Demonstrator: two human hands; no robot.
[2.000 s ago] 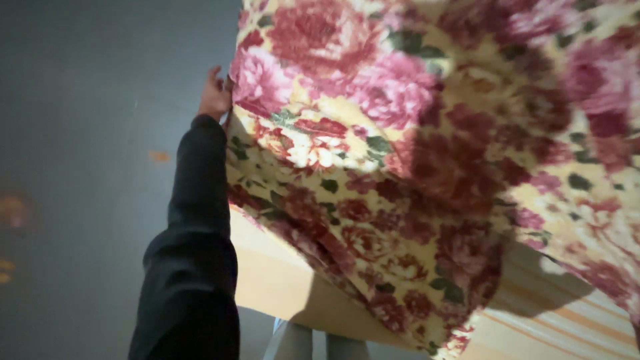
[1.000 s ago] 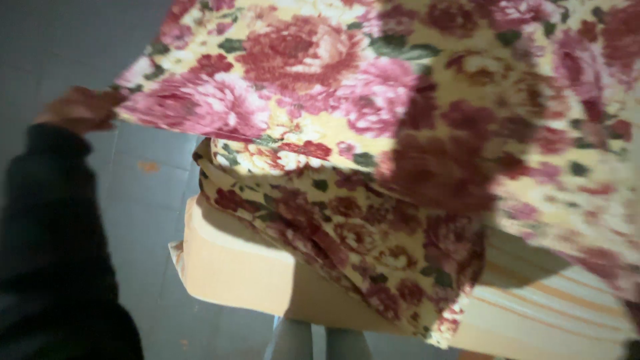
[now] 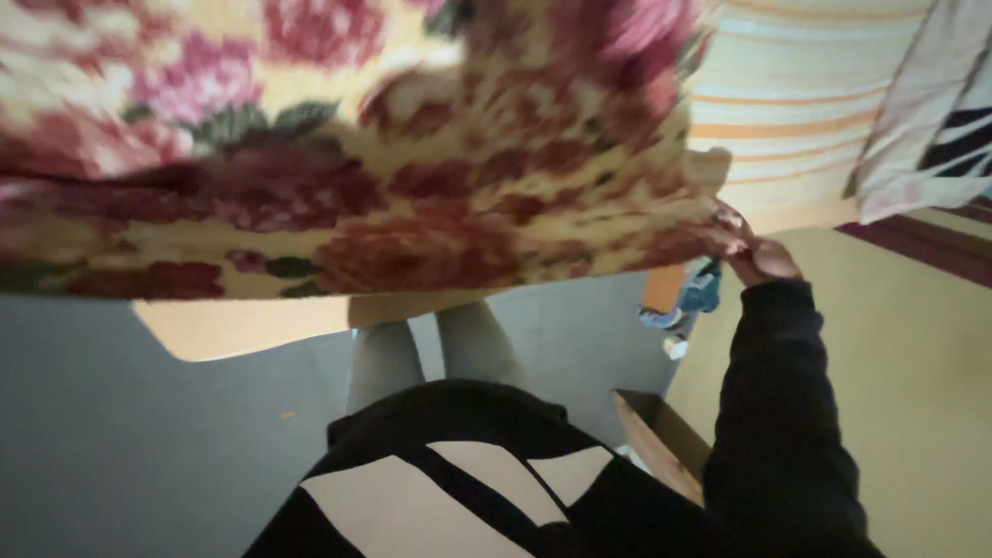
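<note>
A floral cloth point(image 3: 418, 170), yellow with red and pink blossoms, is spread across the upper left and middle of the head view, with its near edge raised over a padded surface. At the right end of that edge, my right hand point(image 3: 748, 244) pinches the cloth's corner between its fingers. My left hand is out of view. Under the cloth lies a surface covered in a pale fabric with orange stripes point(image 3: 790, 116), perhaps a mattress or ironing table; its tan rounded end point(image 3: 232, 329) shows at the lower left.
A patterned white cloth point(image 3: 914, 147) lies at the upper right. Beside my right sleeve is a yellowish wall or panel point(image 3: 891, 372). An open cardboard box point(image 3: 666, 442) and a blue item point(image 3: 700, 285) sit low at the right. Grey floor point(image 3: 155, 434) shows at the left.
The left hand, which held the cloth's left edge earlier, has gone out of view. The right hand has come into view on the cloth's right corner. The view has shifted strongly.
</note>
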